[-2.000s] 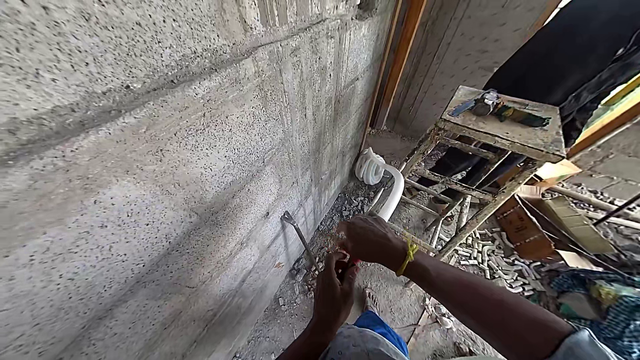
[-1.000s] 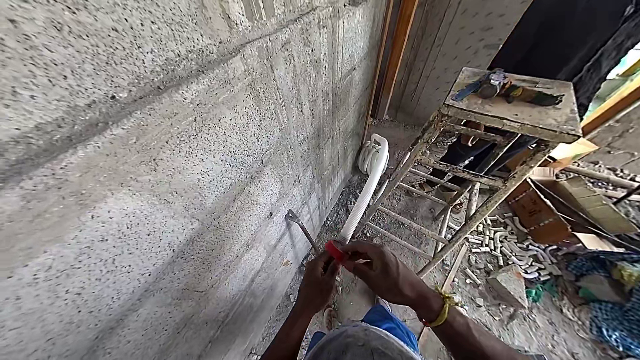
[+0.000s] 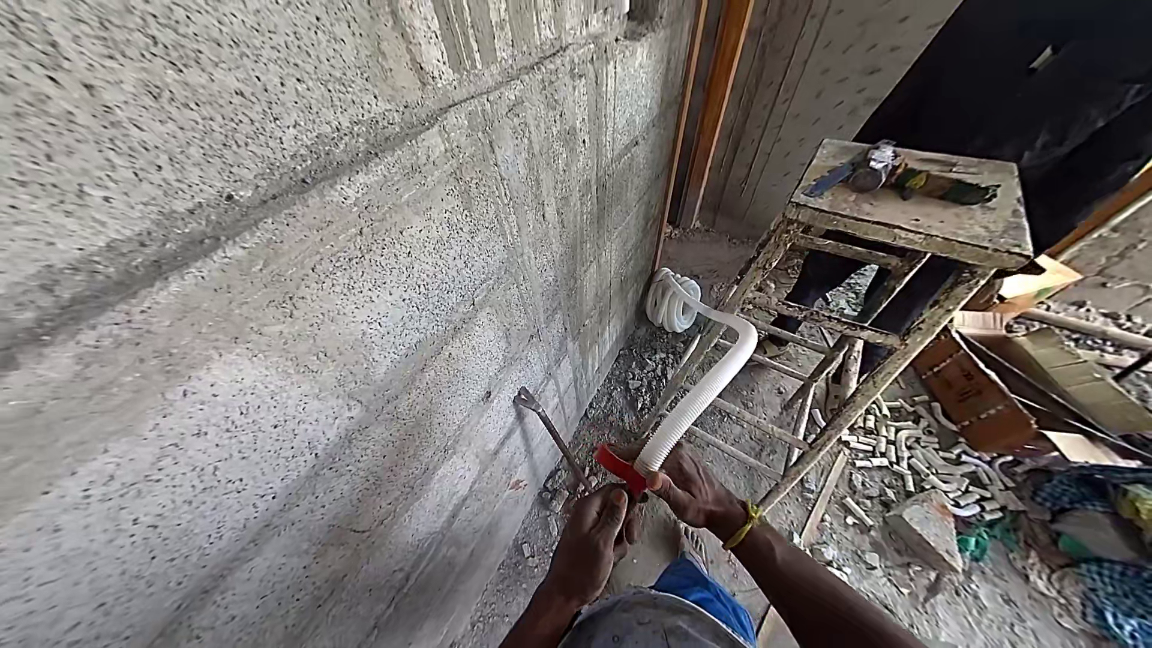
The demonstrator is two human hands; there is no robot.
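A white corrugated conduit [image 3: 693, 405] runs from a coil [image 3: 671, 301] by the wall and curves down to my hands. Red tape [image 3: 621, 468] is at its near end. My right hand [image 3: 688, 490], with a yellow band at the wrist, grips the conduit's end from the right. My left hand [image 3: 594, 540] is just below, its thumb and fingers pinched on the red tape. The fingers hide part of the tape and the conduit's tip. A metal bar with a forked end [image 3: 551, 430] leans on the wall left of my hands.
A concrete block wall [image 3: 360, 315] fills the left. At right stands a spattered stand [image 3: 927, 236] with an angle grinder [image 3: 936, 183] on top. Beyond it lie white pipe fittings [image 3: 927, 450], torn cardboard [image 3: 976, 387], a concrete chunk [image 3: 927, 529] and rubble. A person's legs [image 3: 814, 283] show behind the stand.
The conduit now bends upward between the coil and my hands, where one second ago it ran straighter. More of the red tape shows at its end.
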